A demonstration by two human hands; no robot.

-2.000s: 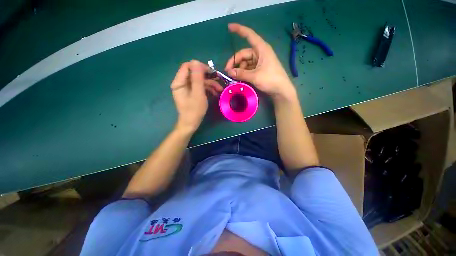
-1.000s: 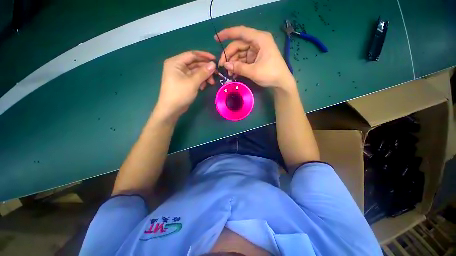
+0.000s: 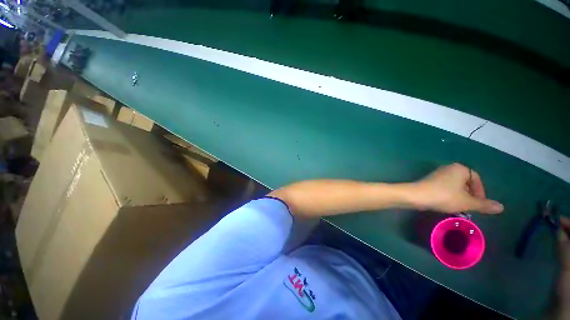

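Observation:
The appliance body point(image 3: 458, 243) stands on the green bench, its bright pink flared ring and dark centre facing up. My left hand point(image 3: 455, 189) is just beyond it, fingers curled and closed around lead wires at its top edge. A thin dark wire point(image 3: 478, 129) shows over the white strip beyond this hand. My right hand point(image 3: 564, 240) is cut off by the right edge, beside the blue-handled cutters point(image 3: 533, 232). Whether it grips them cannot be told.
A large taped carton point(image 3: 106, 187) stands left of the bench, with more cartons behind it. A white strip point(image 3: 350, 95) runs along the green surface. A small pale item point(image 3: 134, 78) lies far left on the bench. Dark items show at the top edge.
The view has swung left, bringing the large carton in and taking the open carton out. My right hand has moved away from the wires to the cutters. My left hand stays by the pink-ended body.

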